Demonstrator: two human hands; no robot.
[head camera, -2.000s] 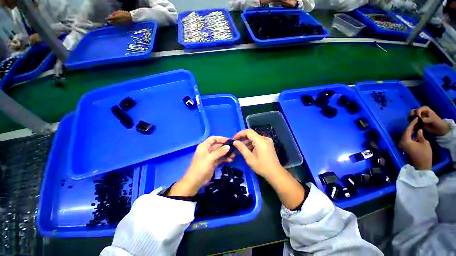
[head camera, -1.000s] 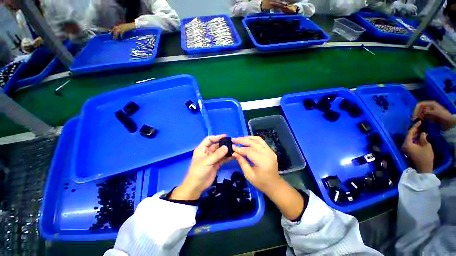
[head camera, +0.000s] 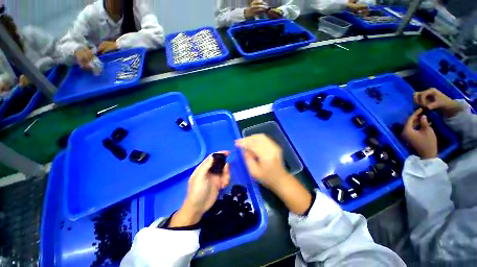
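My left hand holds a glossy black plastic housing between thumb and fingers, above the near middle blue tray. My right hand is just right of it, apart from the housing and blurred. Its fingers are bent; I cannot tell if a small part is pinched in them. A loose pile of black housings lies in the tray below my hands. The clear-grey small-parts box is partly hidden behind my right hand.
A tilted blue tray with a few black blocks rests on the left trays. A right-hand tray holds black blocks. A neighbour's hands work at far right. Beyond runs the green belt with thin silver-stemmed parts; people sit across it.
My right hand has come away from the housing, which stays in my left hand. The view has shifted. Thin silver-stemmed parts on the belt have moved left.
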